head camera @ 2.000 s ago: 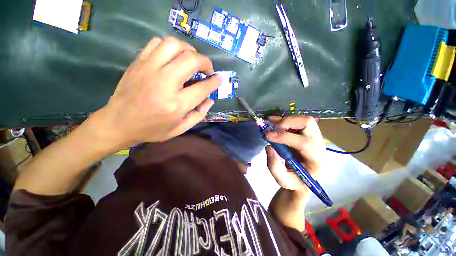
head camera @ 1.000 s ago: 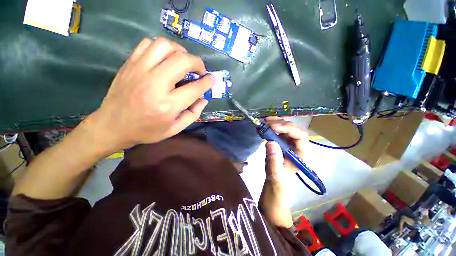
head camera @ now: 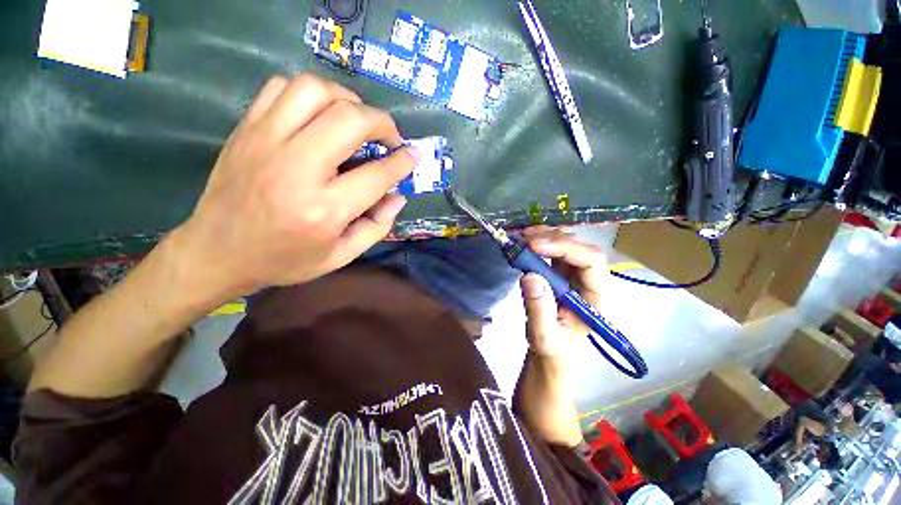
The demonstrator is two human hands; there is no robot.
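My left hand [head camera: 306, 182] holds a small blue circuit board [head camera: 428, 166] with a silver-white patch near the mat's front edge; my fingers hide its left part. My right hand [head camera: 555, 296] holds a dark blue soldering iron [head camera: 571, 299] like a pen, its metal tip at the board's lower right corner. Whether the tip touches the board I cannot tell. A second blue circuit board [head camera: 435, 66] lies on the mat behind, with a black and yellow part [head camera: 331, 37] at its left end.
Thin silver tweezers [head camera: 556, 83] and a clear frame [head camera: 644, 24] lie behind right. A black electric screwdriver [head camera: 709, 138] and a blue box [head camera: 798, 107] with a yellow block stand right. A white screen module [head camera: 85, 36] lies back left. Cartons and red stools are on the floor.
The iron's rear end has swung down and its cable now loops below my right hand. The tip stays by the board's corner. The view has shifted slightly.
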